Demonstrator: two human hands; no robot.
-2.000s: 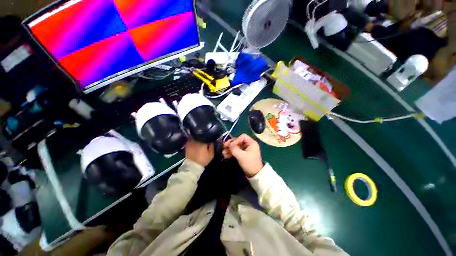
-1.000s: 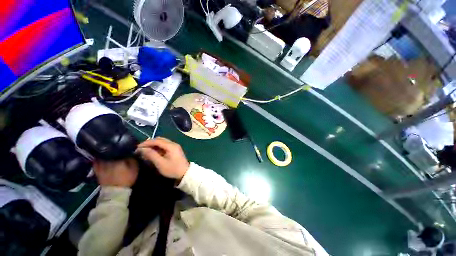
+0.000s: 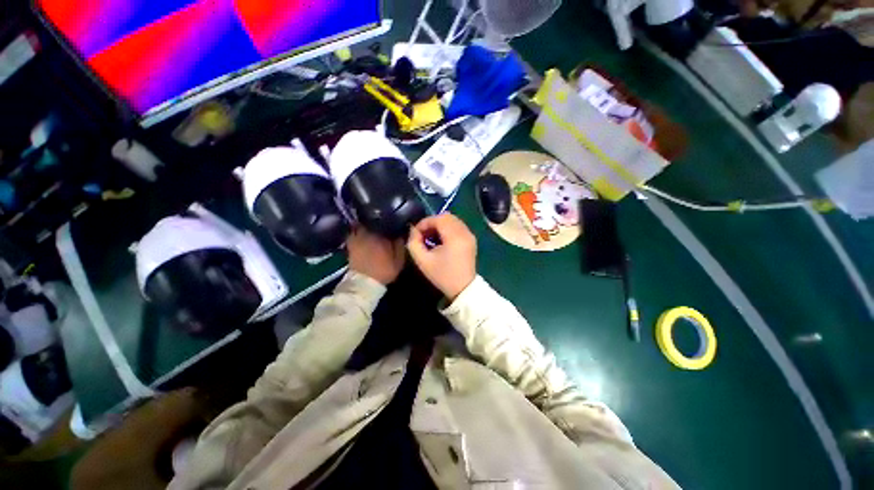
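Three white dome cameras with glossy black fronts stand on the green bench. The right camera [image 3: 379,191] is nearest my hands, the middle camera [image 3: 295,206] is beside it and the left camera [image 3: 199,278] stands apart. My left hand [image 3: 374,256] is at the lower front edge of the right camera, its fingers partly hidden under the black front. My right hand [image 3: 446,251] is just right of it, fingers curled and pinched together. Something small and dark shows at the right fingertips, too small to name. What the left fingers hold is hidden.
A mouse [image 3: 494,198] lies on a round mat [image 3: 532,230], with a power strip [image 3: 460,153] behind. A carton [image 3: 589,144], black flat object [image 3: 602,237], pen [image 3: 632,319] and yellow tape roll [image 3: 686,338] lie right. A monitor [image 3: 211,48] and blue cloth [image 3: 484,81] are behind.
The view swung right, then back left. Both hands stay at the right camera's front edge. The right fingers remain pinched beside the left hand. The cameras keep their places on the bench.
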